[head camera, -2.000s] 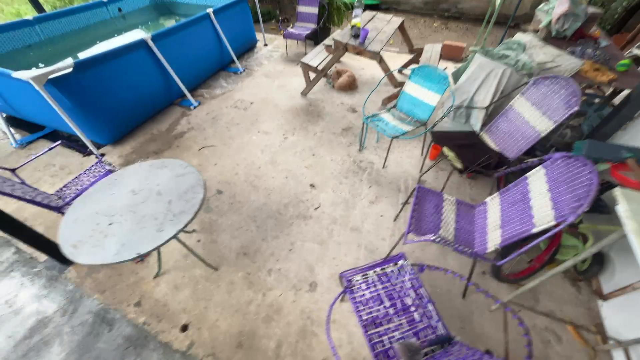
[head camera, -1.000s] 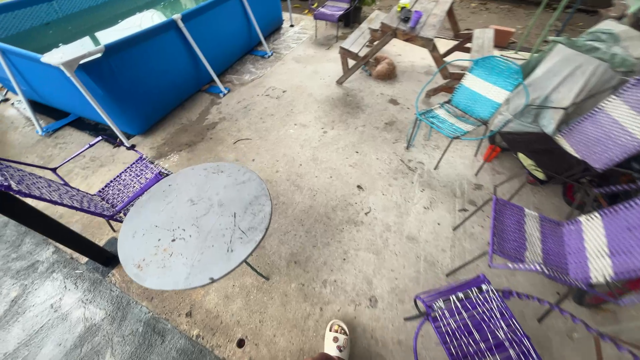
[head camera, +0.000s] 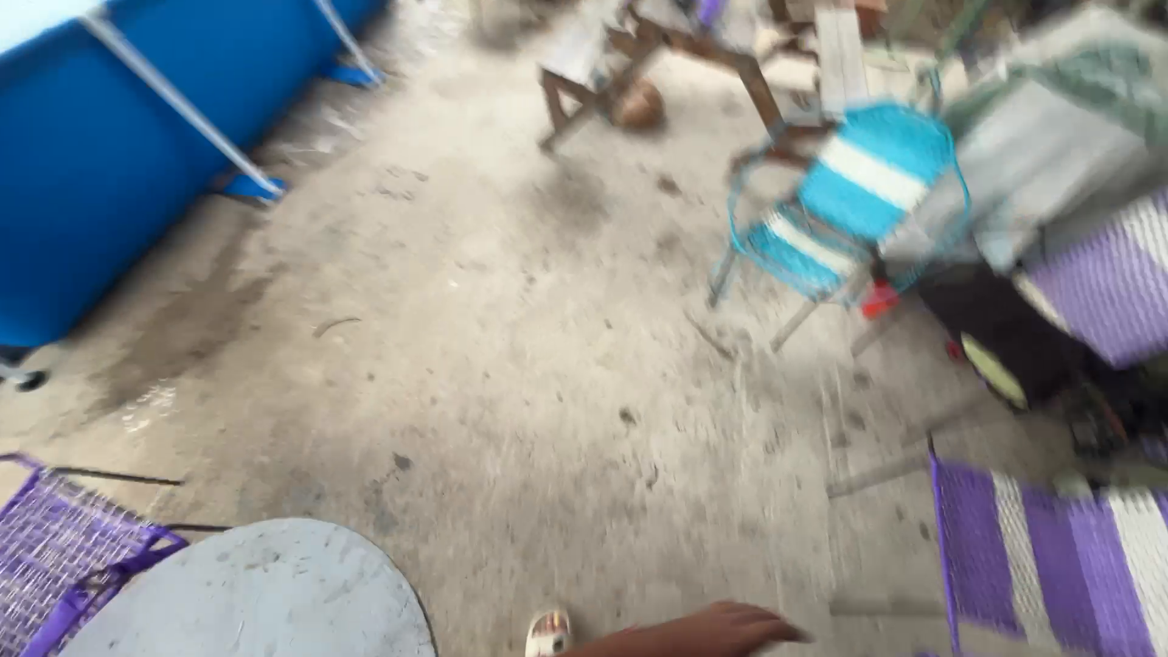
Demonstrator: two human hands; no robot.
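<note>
One of my hands, by its place my right hand (head camera: 730,630), shows at the bottom edge, blurred, over the concrete floor. Nothing is seen in it; its fingers point right and their spread is unclear. A sandaled foot (head camera: 549,633) is just left of it. My left hand is out of the frame. A round grey table (head camera: 274,593) stands at the lower left, beside a purple and white woven chair (head camera: 73,538). At the lower right is a purple and white striped woven chair (head camera: 1049,557). A turquoise and white woven chair (head camera: 867,182) stands at the upper right.
A blue frame pool (head camera: 109,173) fills the upper left, its slanted legs reaching the floor. A wooden picnic table (head camera: 693,46) stands at the top, with a brown roundish thing (head camera: 639,105) beneath. Grey covering (head camera: 1040,155) and a purple striped chair (head camera: 1104,283) line the right side.
The view has moved forward over the floor; the round table now sits at the bottom left. My right hand has come into view at the bottom.
</note>
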